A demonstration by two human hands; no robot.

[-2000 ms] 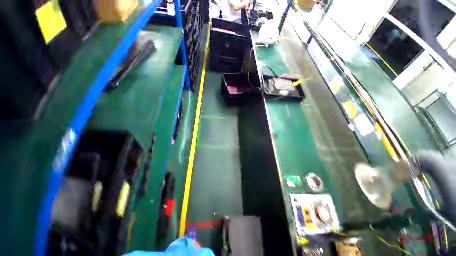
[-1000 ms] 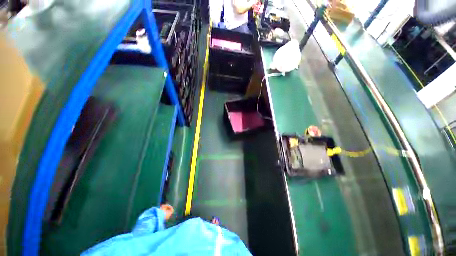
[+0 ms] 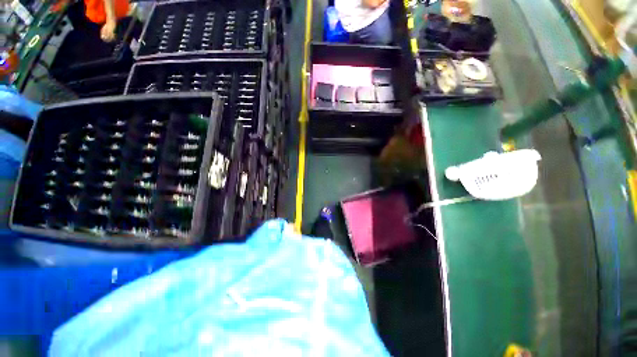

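A black slotted tray (image 3: 119, 167) lies in front of me at the left, on top of a stack, with several rows of pale short lines in it. More slotted trays stand behind it. A black box with a pink bottom (image 3: 381, 223) sits low on the floor beside the bench. My blue smock fills the bottom of the picture. Neither of my hands shows.
A green bench (image 3: 482, 279) runs along the right, with a white object (image 3: 496, 174) and a black tray of parts (image 3: 457, 75) on it. A black bin with pink lining (image 3: 356, 82) stands ahead in the aisle by a person (image 3: 363, 17). Another person's hand (image 3: 108, 31) shows upper left.
I have moved forward along the aisle; the tray stacks, pink-bottomed box and white object are nearer. The blue frame post has left view, and the bare hand seen at the smock's left is gone.
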